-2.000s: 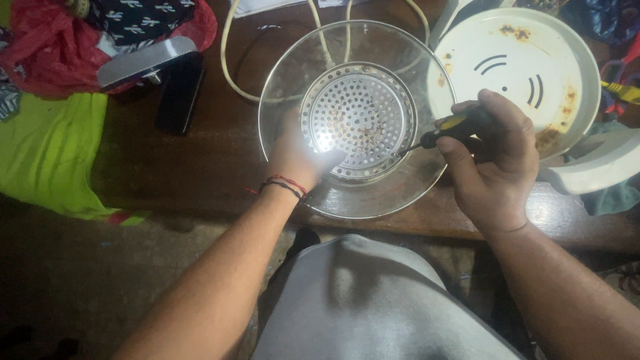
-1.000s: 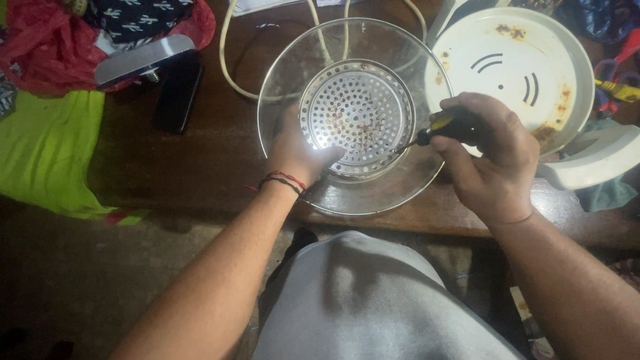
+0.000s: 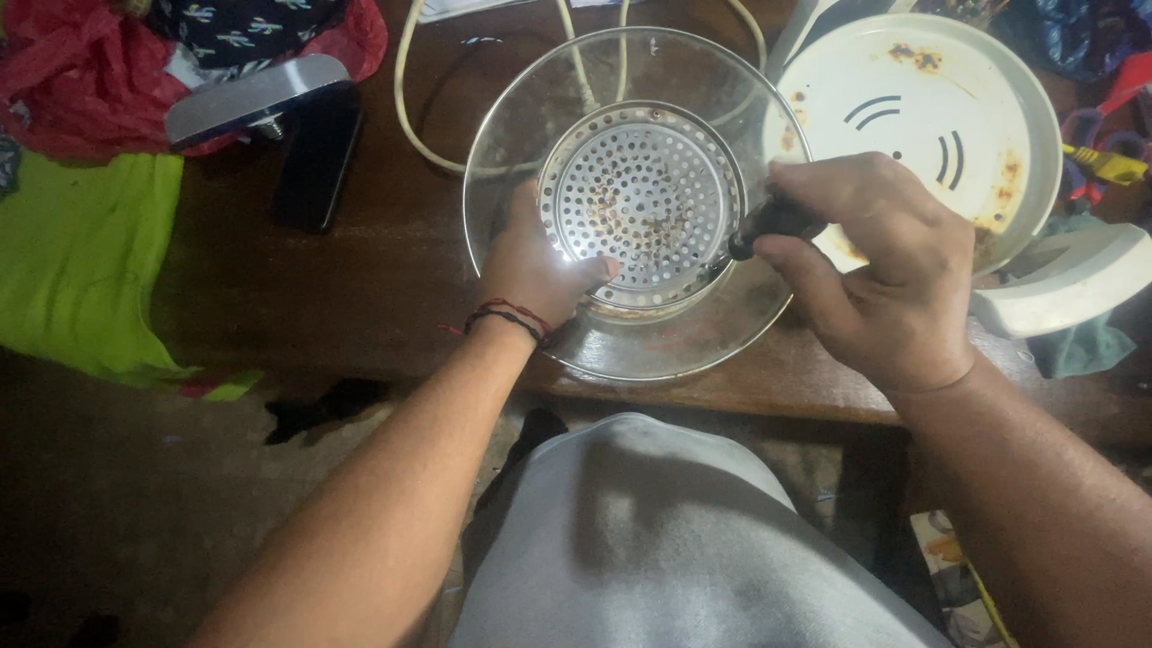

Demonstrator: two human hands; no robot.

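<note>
A perforated metal disc [image 3: 641, 202] with rust-brown stains sits at the centre of a round clear glass lid or cover [image 3: 657, 346] with a metal rim. My left hand [image 3: 540, 256] grips the disc's left edge, its thumb over the perforated face. Between the thumb and fingers of my right hand [image 3: 886, 261] is a screwdriver [image 3: 774, 225] with a dark handle. Its shaft points down-left to the disc's lower right edge; the tip is hard to make out.
A rust-stained cream round housing [image 3: 909, 117] lies at right, beside a curved cream part [image 3: 1066, 279]. A pale cable [image 3: 405, 99] loops behind the glass. Further left are a black phone [image 3: 315, 171], a metal-plated object [image 3: 256, 94], red plastic [image 3: 81, 81] and lime cloth [image 3: 85, 261] on the wooden table [image 3: 405, 297].
My right hand has turned a little around the screwdriver handle, its fingers now further over it. My left hand stays on the disc's edge.
</note>
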